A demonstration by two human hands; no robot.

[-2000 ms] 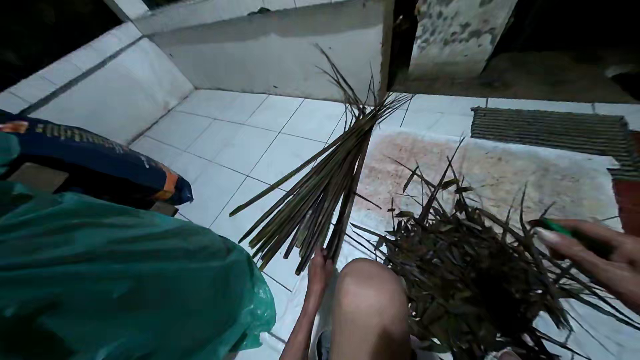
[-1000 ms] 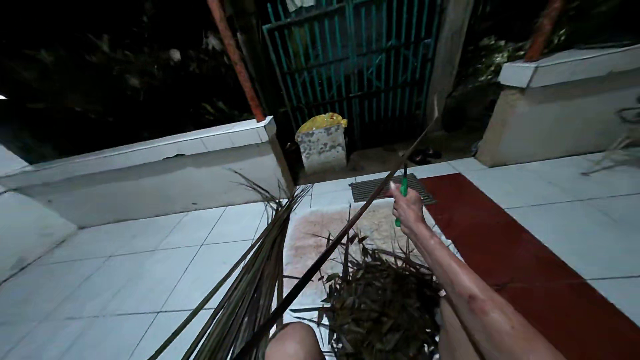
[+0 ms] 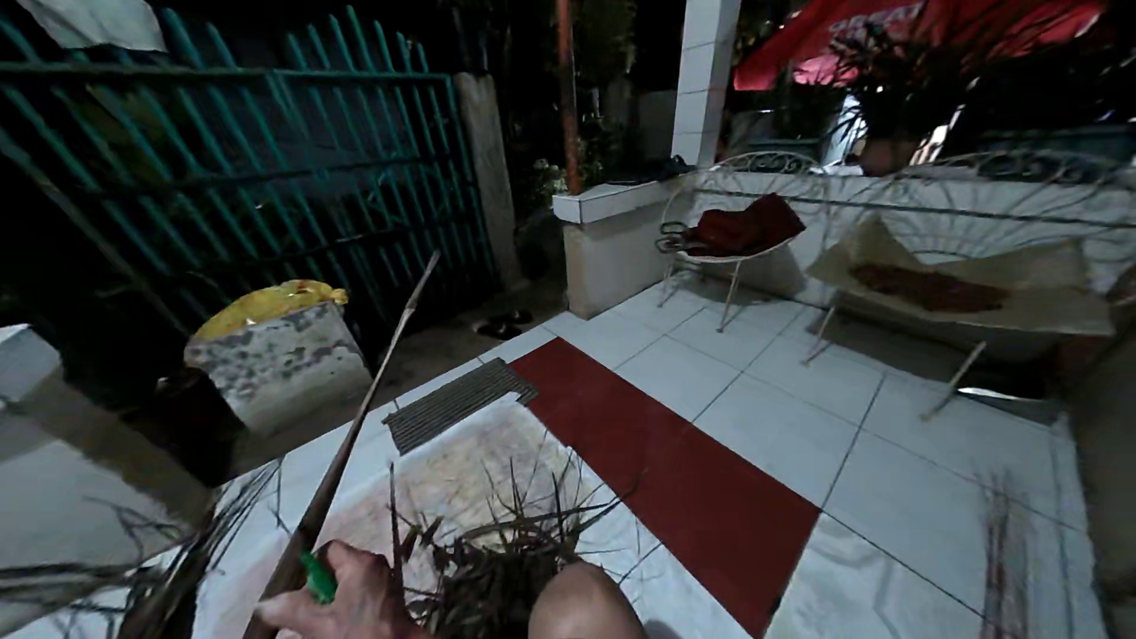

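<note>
My right hand (image 3: 351, 595) is closed around a green-handled tool (image 3: 318, 577), likely a small knife, at the lower left of the view. Its fingers lie against a long, narrow, dark leaf strip (image 3: 344, 453), which rises at a slant to a thin pale tip. My left hand is out of view. Below and right of my right hand, a heap of dark leaf scraps (image 3: 497, 568) lies on a stained white cloth (image 3: 479, 453), partly hidden by my knee. A bundle of long leaf strips (image 3: 177, 577) lies at the lower left.
A ribbed grey mat (image 3: 457, 404) lies beyond the cloth, beside a red floor strip (image 3: 666, 479). A stained block (image 3: 280, 364) with a yellow cover stands before a green gate (image 3: 293, 160). Metal chairs (image 3: 958, 275) stand at the right. Thin sticks (image 3: 1003, 550) lie at lower right.
The view has swung right, bringing the chairs into sight. My right hand, over the leaf heap two seconds ago, is now at the long strip. The left hand, seen at the bundle then, is out of view.
</note>
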